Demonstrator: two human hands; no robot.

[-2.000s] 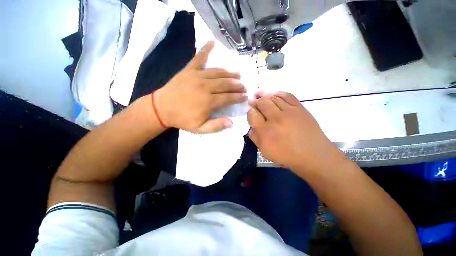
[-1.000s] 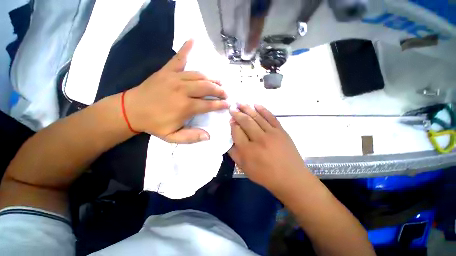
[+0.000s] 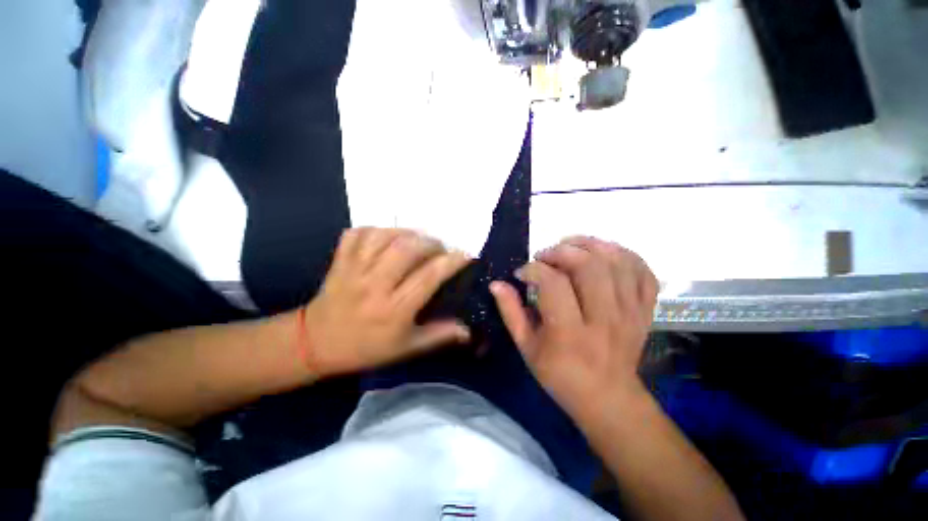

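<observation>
A white cloth piece [image 3: 427,122] lies over a black fabric panel [image 3: 290,153] left of the needle. A narrow dark strip [image 3: 516,188] shows along the cloth's right edge, running up to the presser foot [image 3: 529,61]. My left hand [image 3: 392,295] lies on the lower end of the cloth, thumb and fingers around the folded dark fabric. My right hand [image 3: 585,305] is beside it, thumb and fingers at the dark fabric's right edge. The fabric under my fingers is partly hidden.
A grey knob [image 3: 604,87] sits right of the needle. A black phone [image 3: 811,66] and a brown patch [image 3: 838,252] are farther right. A measuring tape [image 3: 784,307] runs along the front edge. Other white pieces [image 3: 132,112] lie left. Blue crates [image 3: 870,448] stand below right.
Both hands have moved down toward the table's front edge. The white cloth's rounded lower end no longer shows, and a dark strip is now exposed along its right edge. The camera view has shifted.
</observation>
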